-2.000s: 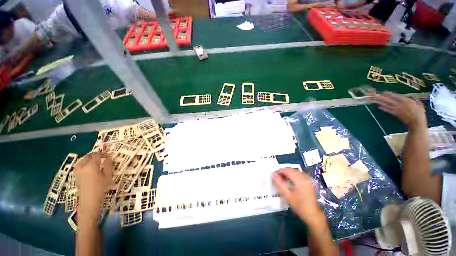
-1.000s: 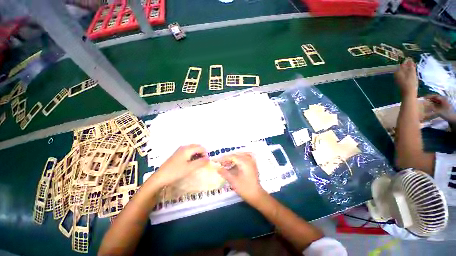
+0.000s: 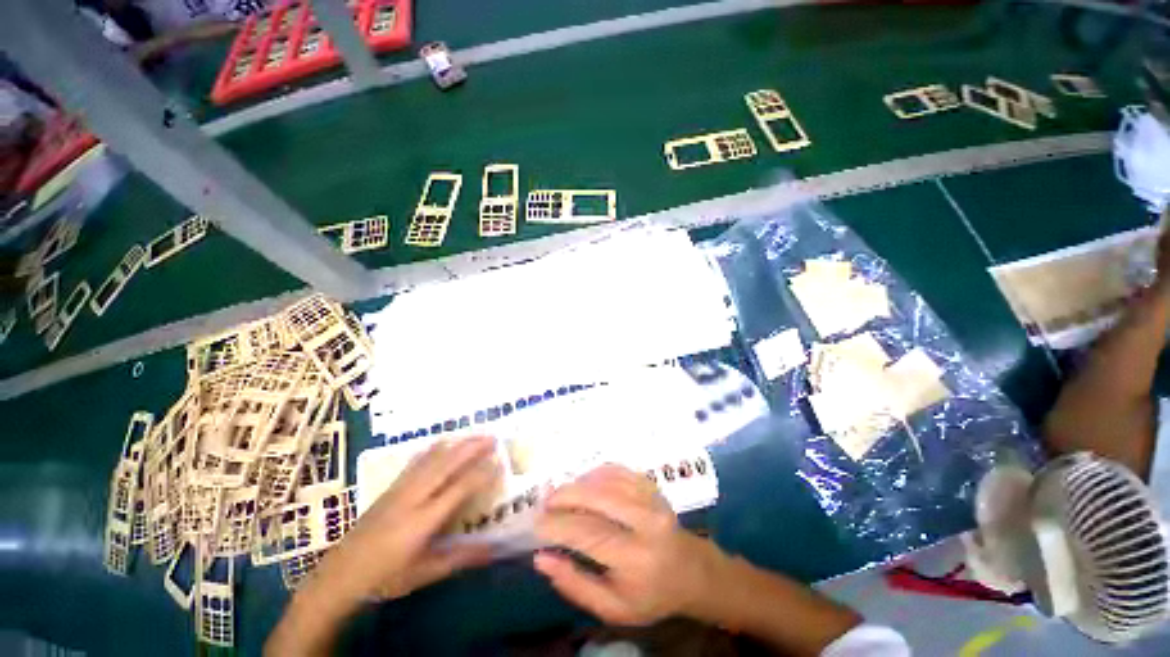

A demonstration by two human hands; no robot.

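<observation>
A white die-cut sheet (image 3: 413, 460) with dark marks along its front edge lies in front of me. My left hand (image 3: 417, 524) is low over its left part, fingers together. A pale beige patch shows beside its fingertips, too blurred to name. My right hand (image 3: 626, 546) is just right of it at the front edge, thumb and fingers apart, with nothing visible between them. Whether my left hand grips something is hidden. A pile of beige-gold phone front housings (image 3: 244, 424) lies at the left.
More white sheets (image 3: 552, 321) lie behind. A clear plastic bag (image 3: 898, 449) at right carries cream pieces (image 3: 853, 398) and a white square (image 3: 779, 353). Housings (image 3: 571, 205) lie on the green belt beyond a pale rail. A metal post (image 3: 193, 154), a fan (image 3: 1091, 546) and another person's arm (image 3: 1114, 385) also show.
Over the last second my hands have moved apart and down to the sheet's front edge. The sheet under the right hand has shifted. The neighbour's arm has moved right. The view has shifted slightly.
</observation>
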